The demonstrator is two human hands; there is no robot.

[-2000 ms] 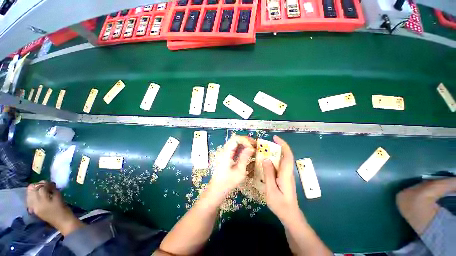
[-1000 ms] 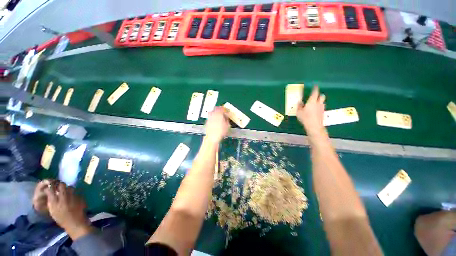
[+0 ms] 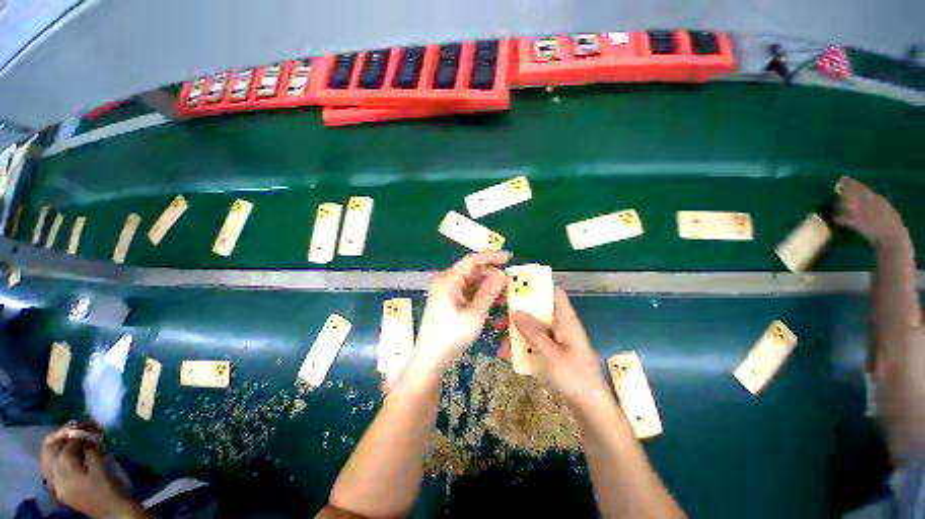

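Note:
My right hand (image 3: 560, 350) holds a pale gold phone back cover (image 3: 531, 316) upright above the worktop, thumb across its face. The yellower camera area with dark spots is at its top. My left hand (image 3: 469, 304) is at the cover's upper left edge, fingers curled together; whether it pinches a tiny part cannot be told. A heap of tiny gold-tan rings (image 3: 532, 411) lies below my hands, partly hidden by them. One cover (image 3: 397, 335) lies left of my left forearm, and another cover (image 3: 635, 393) lies right of my right hand.
A metal divider rail (image 3: 710, 283) runs across, with spaced covers on the green conveyor belt (image 3: 406, 152) beyond. Red compartment trays (image 3: 416, 99) stand at the far side. Another person's hand (image 3: 867, 213) reaches over the belt at right; other hands (image 3: 81, 471) are lower left.
Both my hands have come back from the belt to above the heap, and my right hand now holds a cover. At right, another person's arm has reached to a cover on the belt.

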